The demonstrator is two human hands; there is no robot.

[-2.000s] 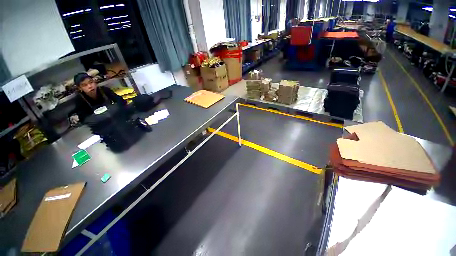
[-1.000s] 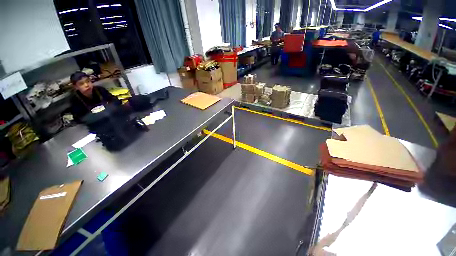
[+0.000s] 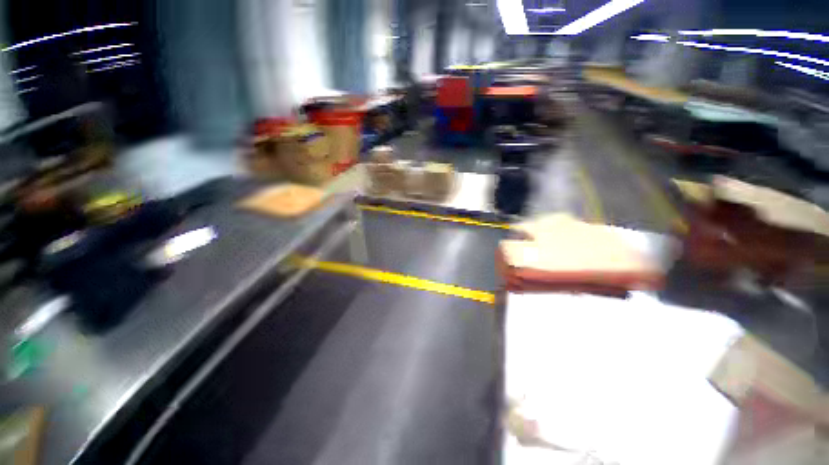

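Note:
The frame is blurred. A stack of rust-brown panels with a beige panel on top (image 3: 582, 259) lies at the far end of the white-covered table (image 3: 618, 363). More brown and beige panels (image 3: 759, 222) show at the right, their layers unclear. A beige and reddish-brown sheet (image 3: 777, 386) lies at the lower right, cut off by the edge. A small beige patch shows at the table's near left edge, too blurred to name. Neither my left hand nor my right hand is in view.
A long dark worktable (image 3: 209, 300) runs along the left, with a dark pile (image 3: 109, 272) and a tan board (image 3: 284, 200) on it. A grey floor aisle with yellow lines lies between the tables. Cartons (image 3: 318, 153) and stacked bundles (image 3: 414, 182) stand beyond.
The view has swung right, so the dark worktable and panel stack have shifted left in the picture. More white table and the right-hand panels show now. The seated person is no longer discernible.

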